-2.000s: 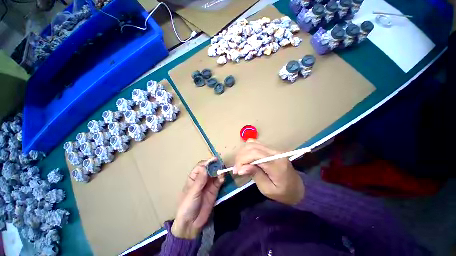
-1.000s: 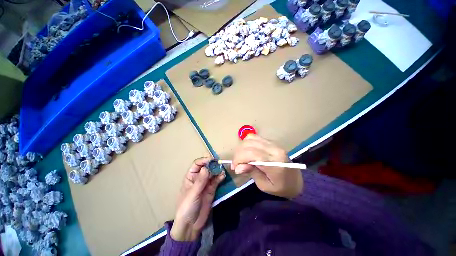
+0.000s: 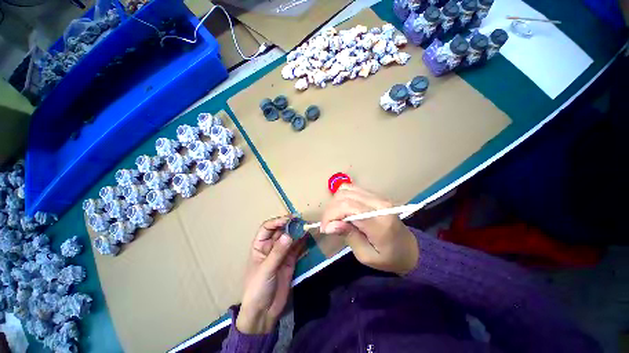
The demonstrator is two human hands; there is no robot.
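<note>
My left hand (image 3: 269, 269) holds a dark round cap (image 3: 296, 228) between thumb and fingers, hollow side up, above the bench's front edge. My right hand (image 3: 369, 231) holds a pale stick (image 3: 379, 214) like a pen. The stick's tip is at the right rim of the cap. A small red dish (image 3: 338, 183) lies just beyond my right fingers, which partly cover it. Several loose dark caps (image 3: 289, 114) lie on the right cardboard (image 3: 441, 148). White-grey bodies (image 3: 159, 199) stand in rows on the left cardboard (image 3: 165, 276).
Small white pieces (image 3: 345, 55) are heaped at the far edge. Two joined pieces (image 3: 395, 98) stand right of them. Purple-based pieces (image 3: 441, 58) stand beside a white sheet (image 3: 552, 58). A blue bin (image 3: 124, 103) and loose grey bodies (image 3: 45, 269) are at left. Something red lies below the right edge.
The stick's angle has changed: it turned flatter, then tilted up again at its rear end. The cap has turned slightly in my left fingers. The whole view has shifted slightly.
</note>
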